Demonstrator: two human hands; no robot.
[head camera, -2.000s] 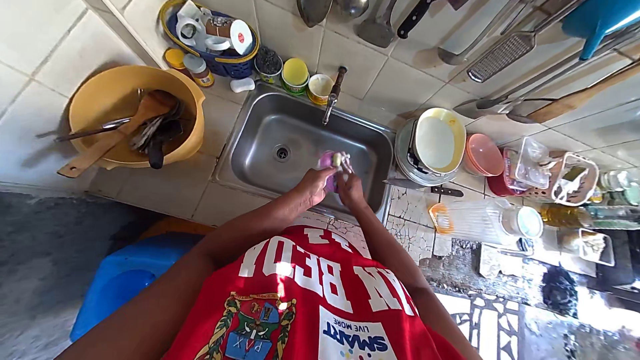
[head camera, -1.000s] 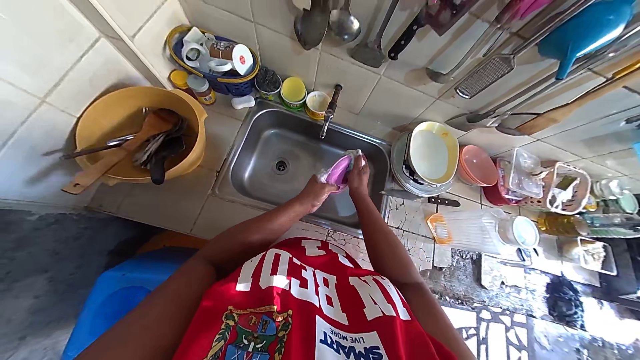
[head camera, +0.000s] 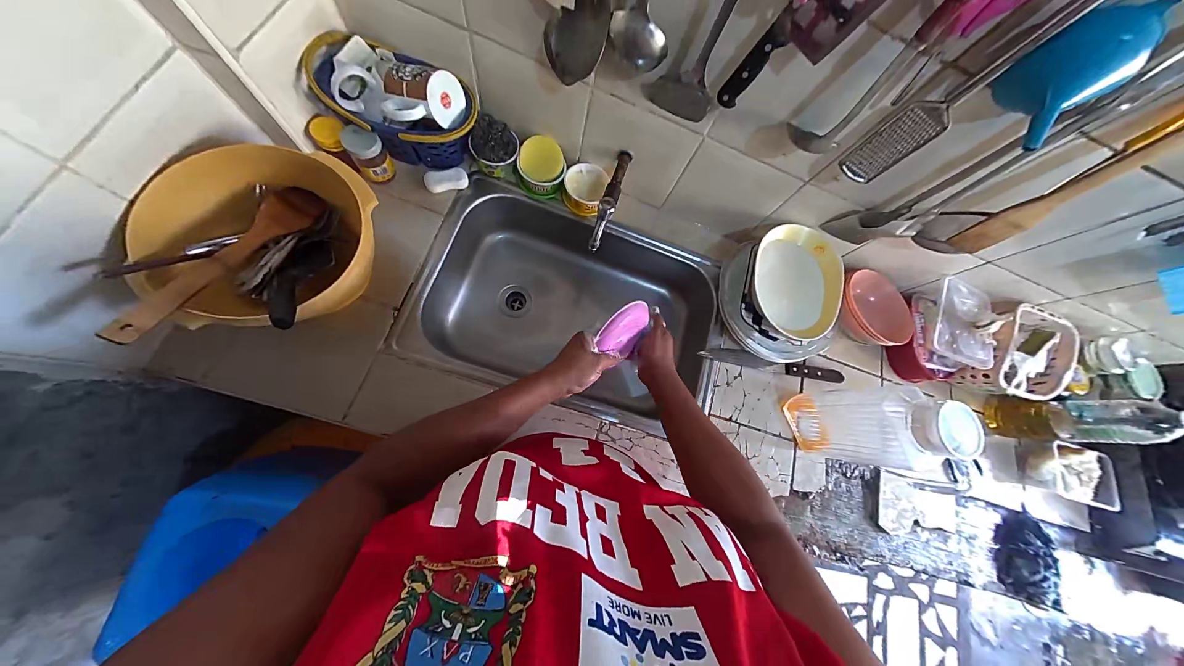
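A small pink bowl (head camera: 623, 329) is held tilted over the right half of the stainless steel sink (head camera: 481, 277). My left hand (head camera: 581, 363) grips its lower left edge. Against its right side is my right hand (head camera: 657, 347), with whitish suds or a sponge at the fingertips; which of these cannot be told. Behind the basin stands the metal faucet (head camera: 607, 203), and no stream of water shows from it. The drain (head camera: 515, 301) lies to the left of the bowl.
Left of the sink stands a yellow basin (head camera: 342, 194) with wooden and metal utensils. Stacked plates and a cream container (head camera: 800, 282) stand at the right, with a knife (head camera: 814, 373) beside them. A blue basket (head camera: 425, 148) and small tubs line the back. Utensils hang on the wall.
The pink bowl has turned in my hands and sits slightly lower in the sink than one second ago. Both hands stay on it.
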